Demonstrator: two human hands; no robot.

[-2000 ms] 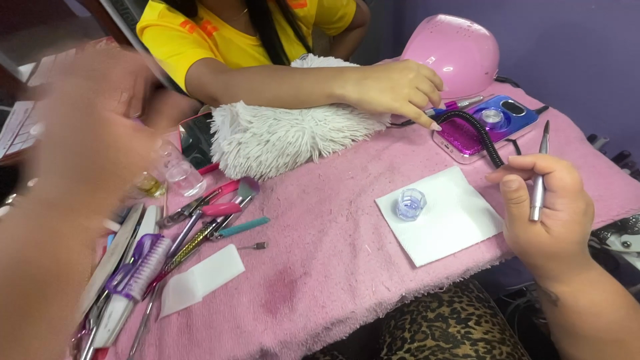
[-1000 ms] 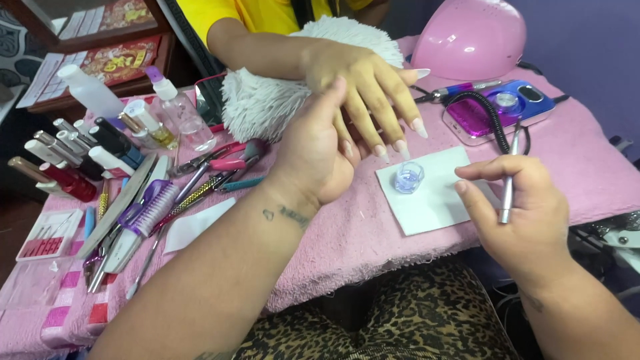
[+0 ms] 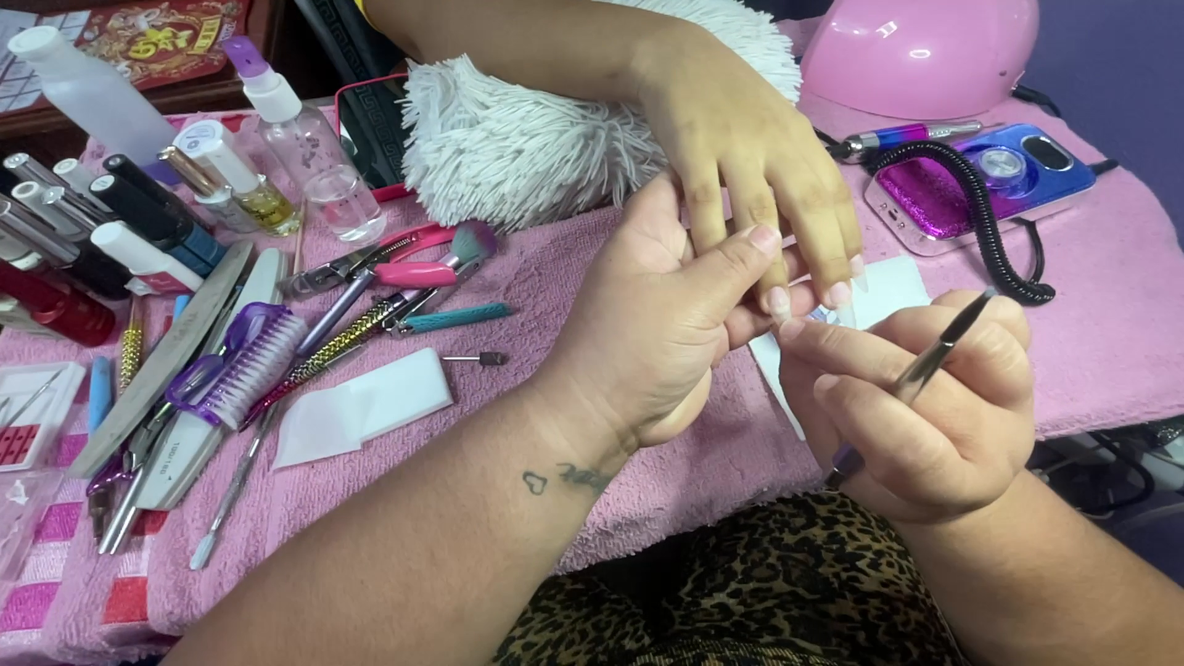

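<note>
My left hand (image 3: pixel 661 314) grips a finger of another person's hand (image 3: pixel 754 157), its thumb pressed on top. That hand hangs palm down, with long pale nails, its forearm across a shaggy white cushion (image 3: pixel 518 139). In my right hand (image 3: pixel 925 407) a slim brush (image 3: pixel 928 365) lies between the fingers, tip up and to the right, while my index fingertip touches a nail of the held hand. Beneath the hands is a white pad (image 3: pixel 893 287); the small clear cup seen on it earlier is almost wholly hidden behind the fingers.
A pink nail lamp (image 3: pixel 920 55), an electric nail drill (image 3: pixel 911 136) and a purple-blue device (image 3: pixel 999 185) with a coiled cord stand at right. Left are polish bottles (image 3: pixel 153 217), a spray bottle (image 3: pixel 319 157), a purple nail brush (image 3: pixel 240 365), files (image 3: pixel 166 361) and a white block (image 3: pixel 402 393) on the pink towel.
My left hand, a blur at the left two seconds ago, now holds a finger of the other hand. My right hand has come in from the right to the nails. The view has moved closer.
</note>
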